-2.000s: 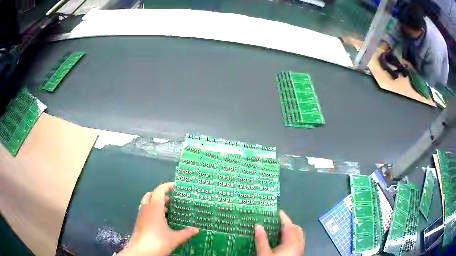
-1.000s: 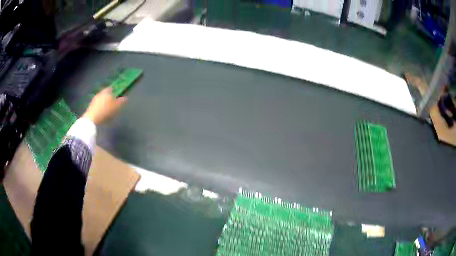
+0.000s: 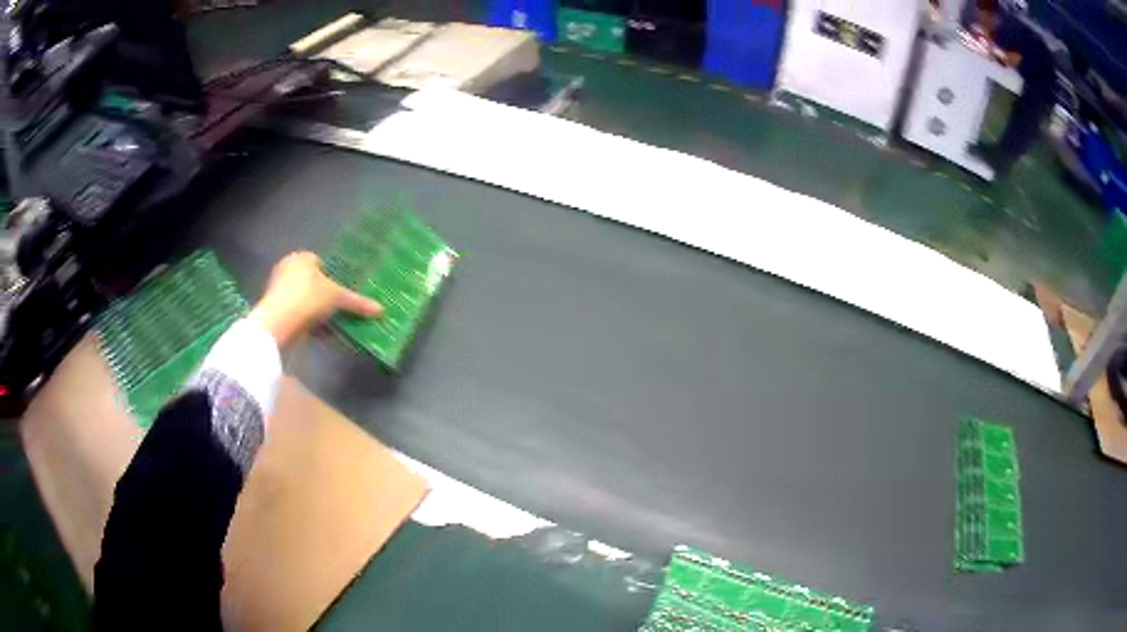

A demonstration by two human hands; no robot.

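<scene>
My left hand (image 3: 309, 300) grips a green PCB panel bundle (image 3: 398, 274) by its near left side, over the left part of the dark conveyor belt (image 3: 643, 358). The bundle is tilted and slightly blurred; I cannot tell how many panels it has. My right hand is not in view. A fanned panel stack (image 3: 742, 602) lies on the bench edge at the bottom, cut off by the frame. Another panel bundle (image 3: 989, 494) lies on the belt at the right.
A brown cardboard sheet (image 3: 309, 494) lies at left with fanned panels (image 3: 173, 327) on its far end. Dark equipment (image 3: 99, 161) stands at far left. A white strip (image 3: 742, 204) runs along the belt's far side. A grey metal post (image 3: 1100, 340) is at right. A person (image 3: 1032, 87) is far off.
The view has swung left. Both hands were on the fanned stack; then my left hand reached to the bundle on the left of the belt. That bundle is now gripped and tilted, nearer me.
</scene>
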